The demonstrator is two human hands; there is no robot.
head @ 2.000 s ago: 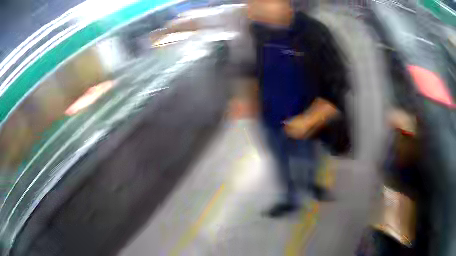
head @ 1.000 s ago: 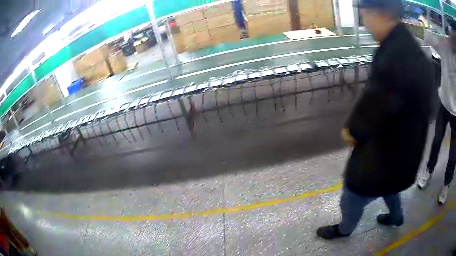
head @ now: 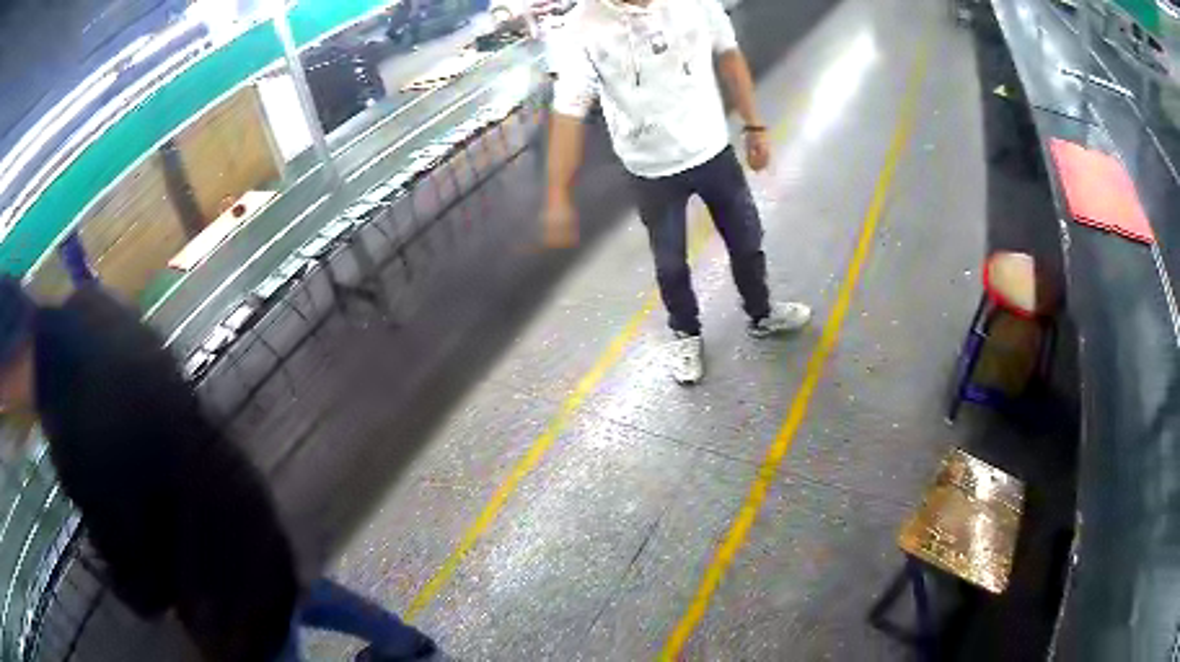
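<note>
Neither of my hands is in the picture. Nearest in front of me on the right stands a stool with a shiny brown square seat (head: 968, 520) and dark legs. Behind it is a second stool with a red-rimmed seat (head: 1013, 282). Along the right edge runs a dark green bench (head: 1123, 388). A flat red mat (head: 1100, 189) lies on it.
A person in a white shirt (head: 657, 91) stands in the aisle. A person in a dark coat (head: 162, 466) is at the lower left. A conveyor line (head: 375, 194) runs along the left. Yellow lines (head: 776, 453) mark the grey floor (head: 621, 517).
The view has turned right, away from the conveyor. The dark-coated person has shifted from right to lower left. The white-shirted person now shows near the centre. Stools and the right bench are sharp now.
</note>
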